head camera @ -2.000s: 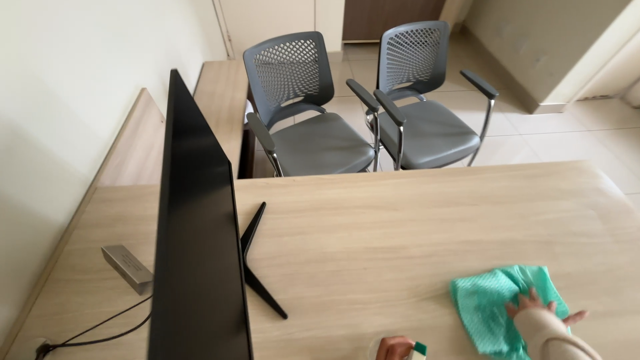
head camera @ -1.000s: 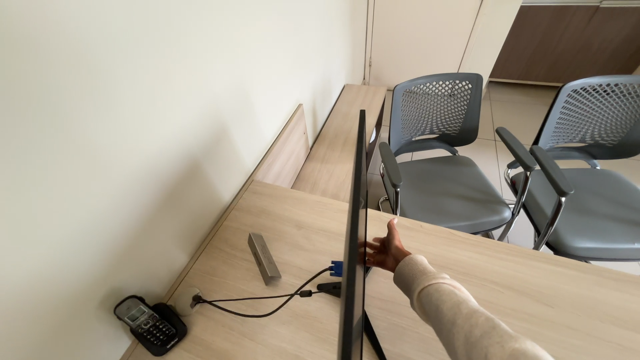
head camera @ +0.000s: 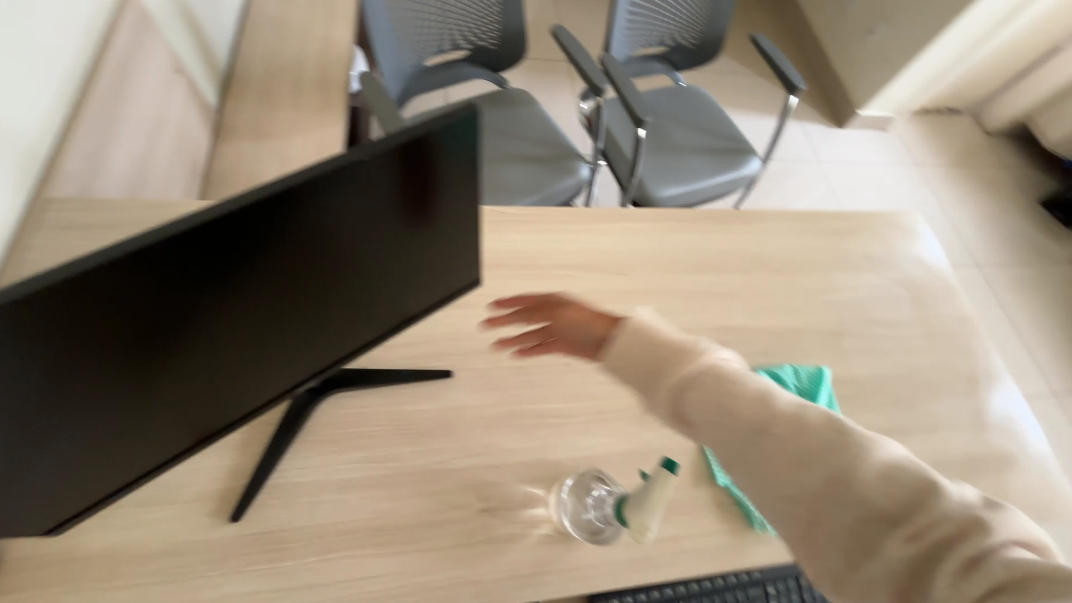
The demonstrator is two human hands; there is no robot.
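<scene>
My right hand [head camera: 553, 325], slightly blurred, hangs over the wooden desk with its fingers apart and nothing in it. Just left of the fingertips stands a black monitor [head camera: 251, 293] on a V-shaped black stand [head camera: 289, 419], its dark screen turned toward me. Below the hand, a clear spray bottle [head camera: 589, 505] with a white and green trigger head is on the desk. A green cloth [head camera: 804, 383] lies partly hidden under my beige-sleeved forearm. At the bottom edge a black keyboard [head camera: 720, 589] shows in part. My left hand is out of the picture.
Two grey chairs with armrests, one left [head camera: 523, 151] and one right [head camera: 691, 151], stand beyond the far edge of the desk [head camera: 712, 268]. A wooden side surface [head camera: 280, 92] runs back at the upper left, near the wall. Tiled floor lies at the right.
My right hand was on the green cloth, then at the monitor's edge, and is now off both. The monitor has turned from nearly edge-on to show its screen. The view has swung too.
</scene>
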